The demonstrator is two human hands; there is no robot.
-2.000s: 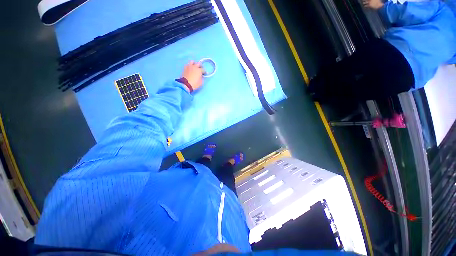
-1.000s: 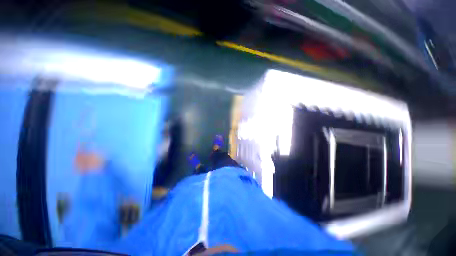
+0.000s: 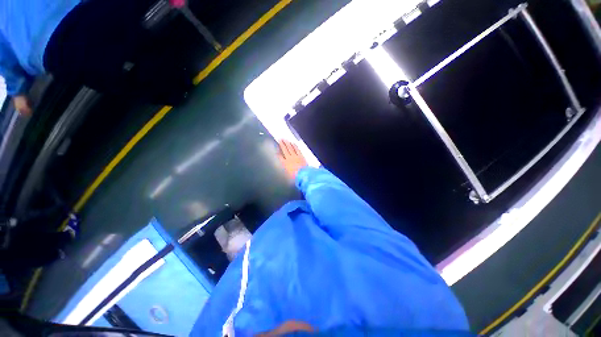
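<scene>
The white foam tray (image 3: 280, 79) fills the upper right, with a large glossy black panel (image 3: 356, 151) inside it. A silver tubular suction-cup frame (image 3: 443, 135) lies on the panel, with round cups at its joints. My right hand (image 3: 290, 158) is at the tray's near left edge, palm down, fingers a little apart, holding nothing. It seems to touch the white rim. My left hand is out of the picture. The pale tape roll (image 3: 158, 314) lies on the blue table (image 3: 188, 280) at the lower left.
A white-and-black strip (image 3: 132, 280) runs along the table edge. A crinkled pale thing (image 3: 232, 237) is beside the table. Another person's blue sleeve (image 3: 26, 39) and hand (image 3: 22, 104) are at upper left, by the conveyor rails (image 3: 66, 125). Yellow lines (image 3: 132, 148) cross the green floor.
The view has swung from the table to the tray. The hand earlier at the tape roll is gone from it; the roll lies on the table. My right hand now shows at the tray's edge.
</scene>
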